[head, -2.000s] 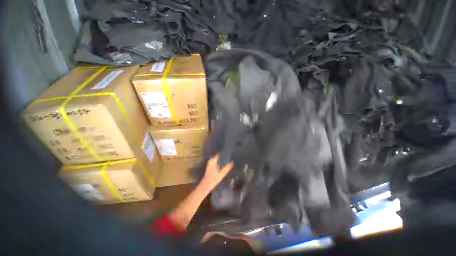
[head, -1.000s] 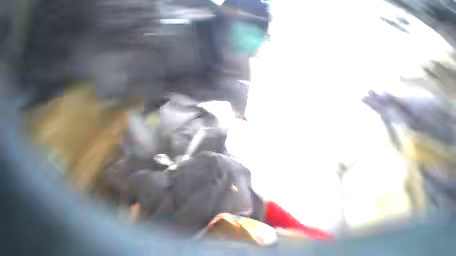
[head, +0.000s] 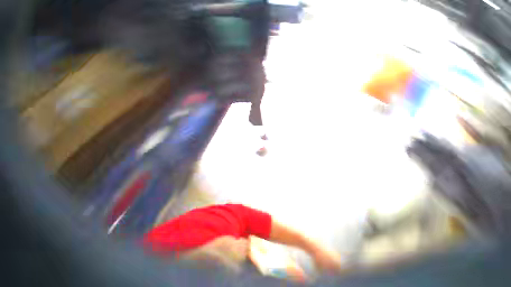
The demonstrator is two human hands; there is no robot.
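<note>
The view is blurred and overexposed. A red sleeve [head: 207,227] crosses the bottom centre, and a bare forearm reaches from it to the right. My left hand [head: 326,260] is a blur at the dark lower rim, partly cut off; its fingers and any hold cannot be made out. My right hand is not seen. Dark grey garments [head: 456,176] lie heaped at the right, over what looks like a cream-yellow cart [head: 400,246]. An orange and white patterned cloth [head: 274,260] shows at my waist.
A brown carton or cardboard surface [head: 95,106] is at the left on the truck bed. The blue truck rear [head: 187,132] with red and white strips runs diagonally beside it. A blurred orange thing [head: 389,78] is at the upper right, on the bright floor area.
The view has swung right, away from the truck bed. The dark garment bundle in front of me one second ago is gone from the lower centre. My left arm now stretches rightward.
</note>
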